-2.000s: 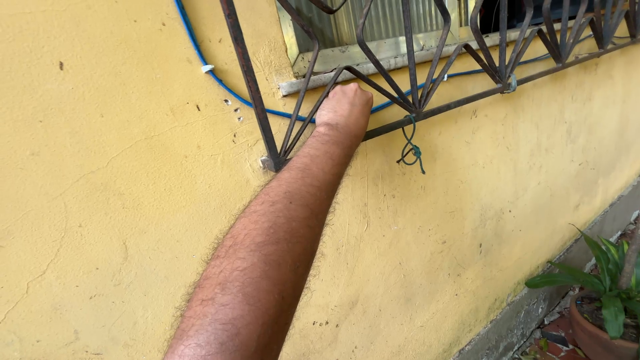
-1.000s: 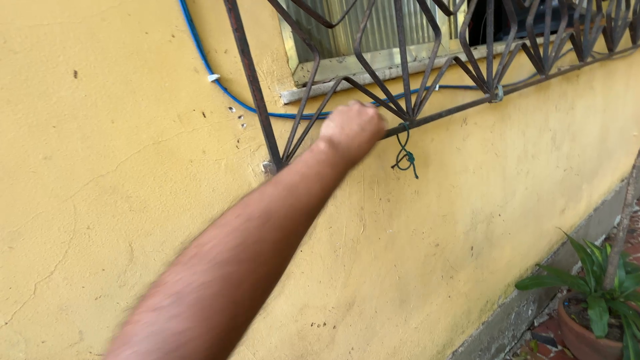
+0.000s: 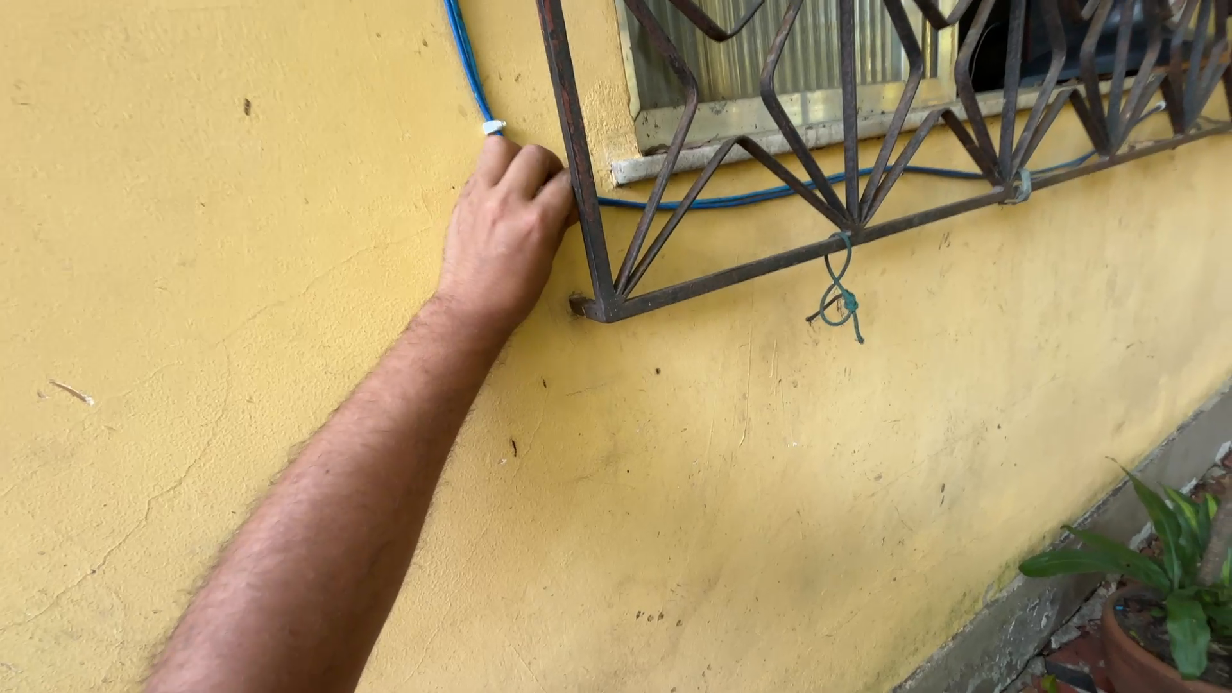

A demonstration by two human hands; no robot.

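Note:
My left hand (image 3: 510, 217) reaches up to the yellow wall with its fingers curled over the blue cable (image 3: 467, 60), just under a white cable clip (image 3: 494, 127). My fingers hide the cable's bend, and the fingertips cannot be seen. To the right of the hand, the cable comes out behind the corner bar of a rusty metal window grille (image 3: 577, 164) and runs on below the window sill (image 3: 664, 168). My knuckles are close beside that bar. My right hand is out of view.
A green cord (image 3: 847, 300) hangs knotted from the grille's lower rail. The grille stands out from the wall before a ribbed glass window (image 3: 736, 58). At the lower right, a potted plant (image 3: 1179, 577) stands by the wall's grey base (image 3: 991, 630).
My left hand has moved left along the cable, from behind the grille's lower rail area to the wall left of the corner bar, by the white clip.

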